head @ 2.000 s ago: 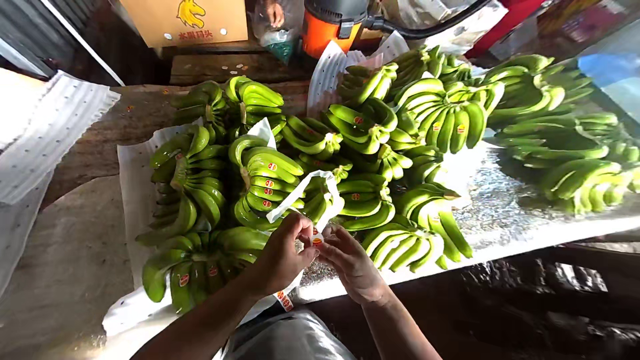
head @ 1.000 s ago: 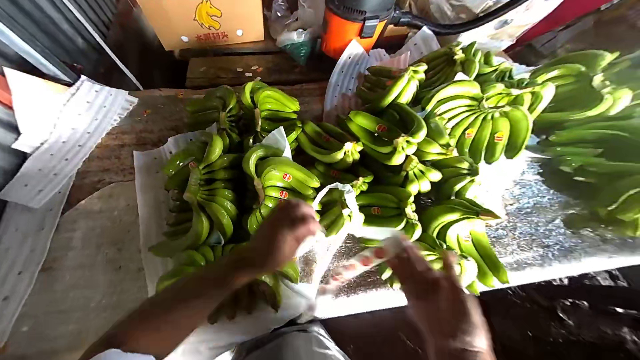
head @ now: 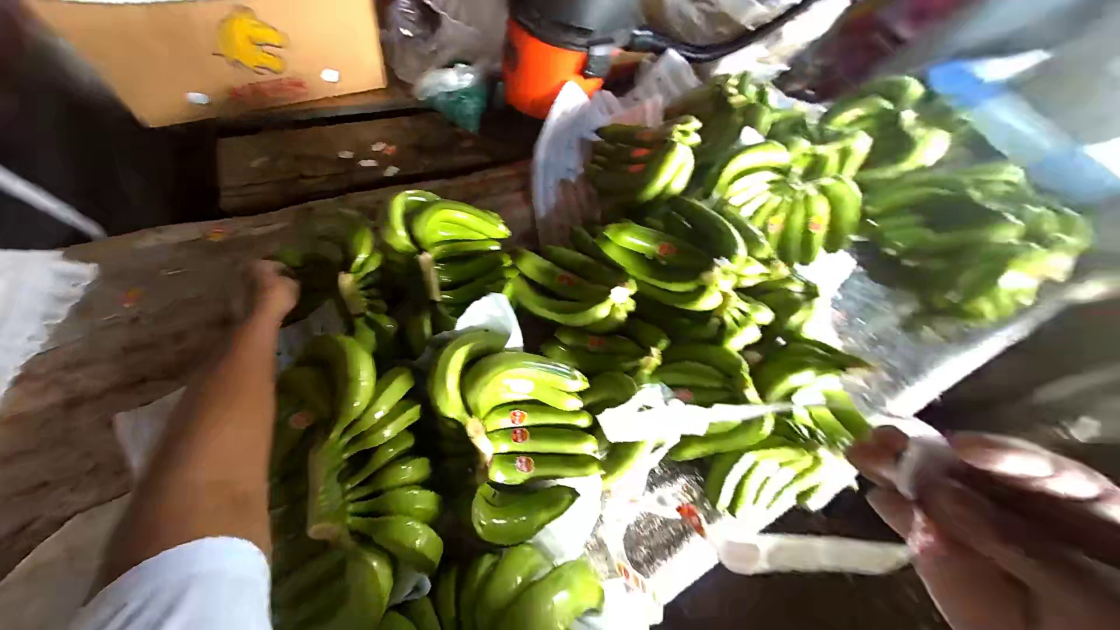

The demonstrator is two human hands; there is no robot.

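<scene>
Hands of green bananas (head: 538, 385), several with small red stickers, lie in rows over white liner sheets (head: 573, 516). My left hand (head: 273, 289) reaches to the far left side, at the edge of a shaded banana hand (head: 328, 241); its fingers are blurred and partly hidden. At the right, my right hand (head: 989, 499) has its fingers closed on a whitish strip (head: 814, 553) that trails over the bench edge. That strip is blurred, and orange-red stickers show near its lower part. A thin white strip (head: 674, 420) also runs from the bananas towards my right hand.
Beyond the bananas stand a cardboard box (head: 315, 52) with a yellow figure, a plastic bag with green contents (head: 459, 92) and an orange-and-black canister (head: 551, 66). A wooden board (head: 350, 157) carries small scraps. The metal bench's front edge (head: 954, 359) runs along the right.
My left hand has moved from the middle of the bananas to the far left. My right hand has moved right, away from the bench. The view has shifted.
</scene>
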